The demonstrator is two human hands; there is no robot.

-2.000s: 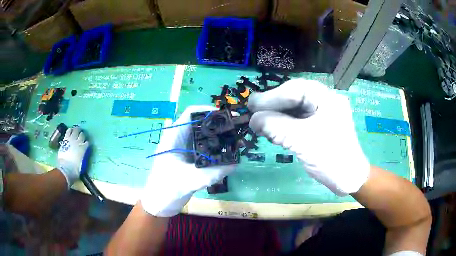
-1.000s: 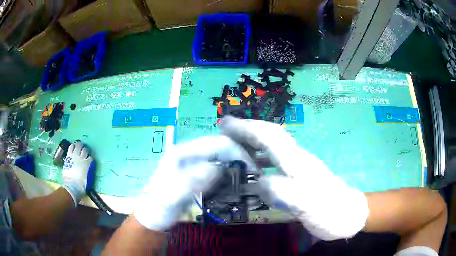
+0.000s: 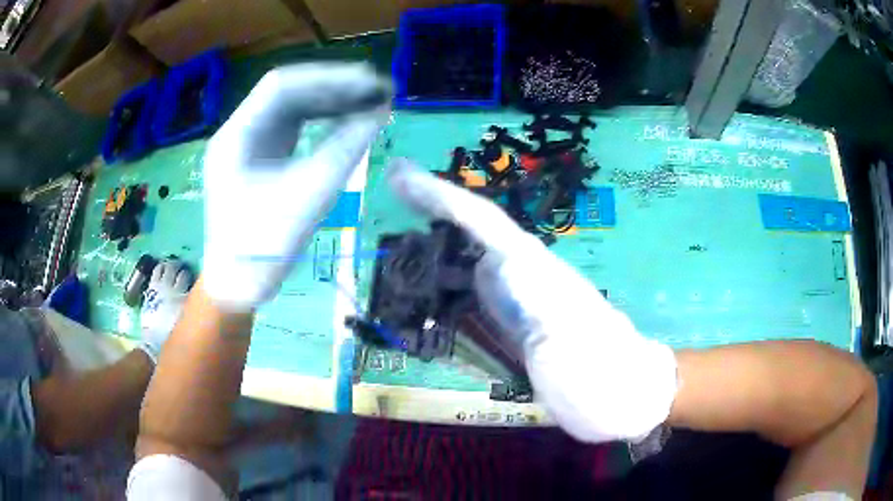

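Observation:
My right hand (image 3: 548, 323), in a white glove, holds the part-built black assembly (image 3: 416, 284) over the near mat. The assembly is blocky and seen end-on, with thin blue cords sticking out to its left. My left hand (image 3: 269, 181), gloved in white, is raised up and left of the assembly, apart from it. Its thumb and fingers are bent towards each other; whether something tiny is between the blurred tips cannot be told. Black plastic fittings (image 3: 563, 181) lie heaped on the orange print behind my right hand.
A blue bin (image 3: 450, 57) with dark parts and a scatter of small silver fasteners (image 3: 558, 80) lie at the back. A grey post (image 3: 734, 68) stands back right. Silver strips (image 3: 883, 250) lie far right. A neighbour's gloved hand (image 3: 164, 298) rests at left.
My left hand has left the assembly and risen up and left. My right hand now holds the assembly, tilted with its end facing me. The view has shifted slightly.

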